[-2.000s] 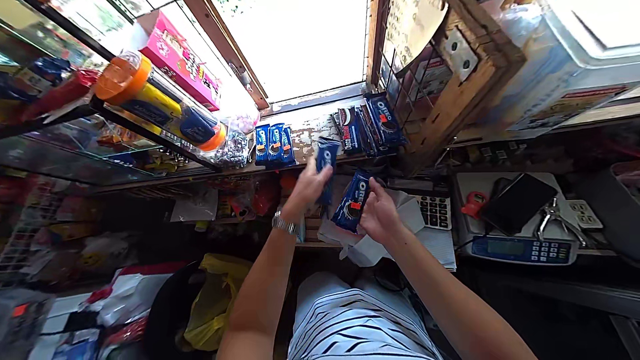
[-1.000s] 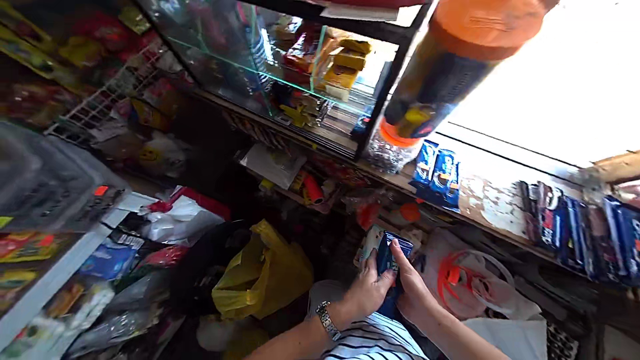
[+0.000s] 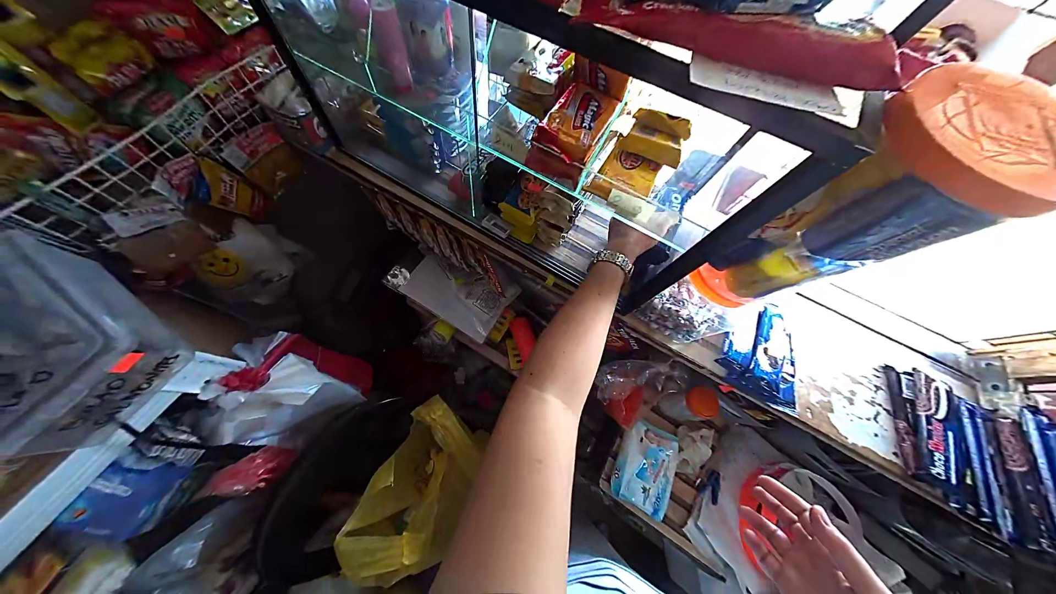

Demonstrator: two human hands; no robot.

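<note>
My left hand [image 3: 639, 233], with a metal-band watch [image 3: 613, 261] at the wrist, reaches inside the lower part of a glass display case [image 3: 474, 115]. Its fingers are largely hidden behind the glass shelf edge, so what it holds cannot be seen. Close by in the case are a yellow open box [image 3: 631, 169], red snack packs [image 3: 577, 120] and a blue pack [image 3: 689, 181]. My right hand [image 3: 796, 528] is palm up with fingers apart and nothing in it, above a white plastic bag with red print [image 3: 755, 503].
Blue cookie packs [image 3: 763, 355] and a row of wrapped packs [image 3: 949, 437] stand on the window ledge. A jar with an orange lid [image 3: 973, 140] juts out at upper right. Below lie a yellow plastic bag [image 3: 412, 503], a wipes pack [image 3: 646, 469] and a clear plastic bin [image 3: 74, 346].
Both hands were together at a blue pack one second ago. My left hand has since gone into the display case, and my right hand has come away with its fingers spread. The view has turned left.
</note>
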